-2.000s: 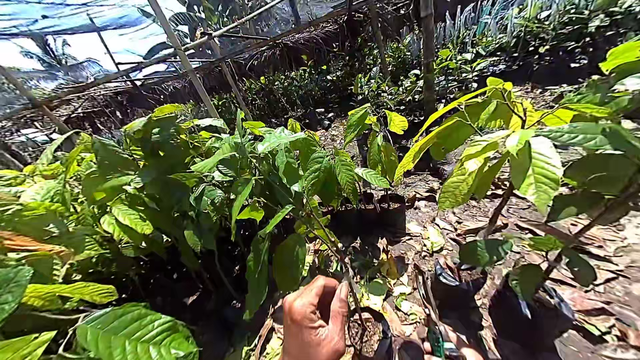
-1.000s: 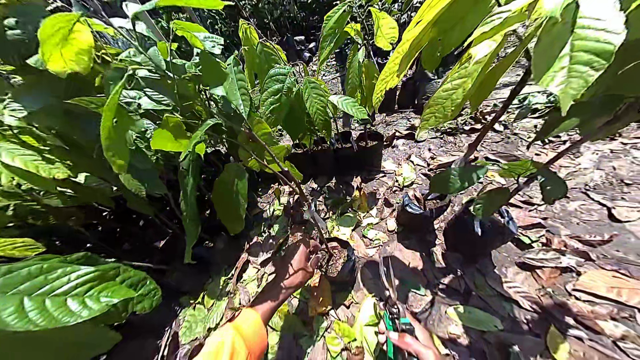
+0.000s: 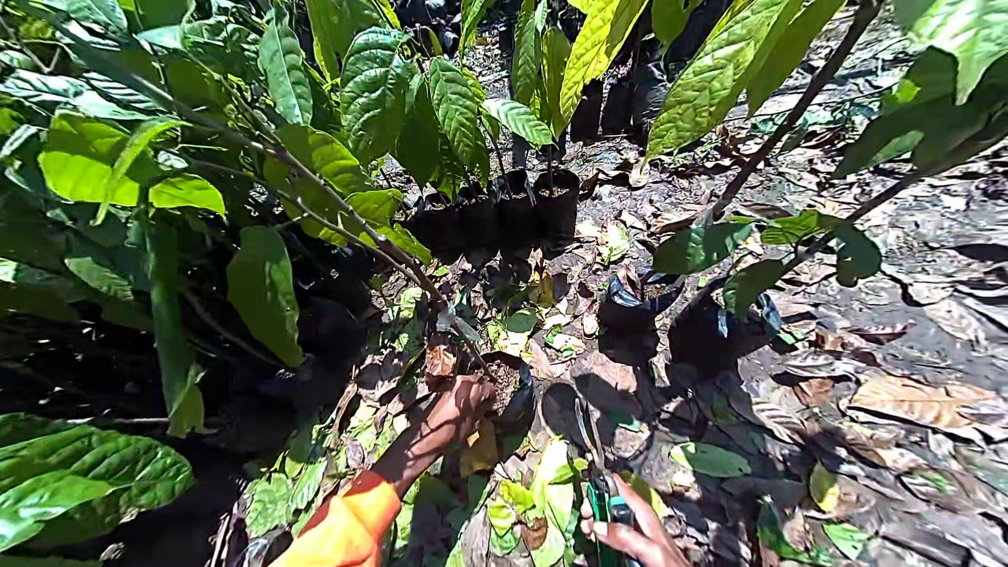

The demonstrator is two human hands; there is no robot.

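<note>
My left hand [image 3: 466, 403], below an orange sleeve [image 3: 346, 524], is at the base of a seedling stem [image 3: 409, 268] beside a black nursery bag of soil [image 3: 520, 394]. Its fingers are curled; whether they grip the stem or the bag's rim is hard to tell. The stem leans up to the left, with a strip of clear tape [image 3: 457, 324] around its lower part. At the bottom, right of the bag, my right hand [image 3: 630, 528] holds green-handled pruning shears [image 3: 602, 492], their blades pointing up and away from me.
Dense leafy seedlings [image 3: 102, 252] fill the left side. A row of black nursery bags [image 3: 516, 209] stands beyond my left hand. Two more bagged plants, one in a black bag [image 3: 713, 331], lean to the right. Dry leaves [image 3: 913, 402] litter the ground.
The view has tilted down. My left hand was higher on the stem two seconds ago and is now low, beside the bag. The shears in my right hand have come more fully into view.
</note>
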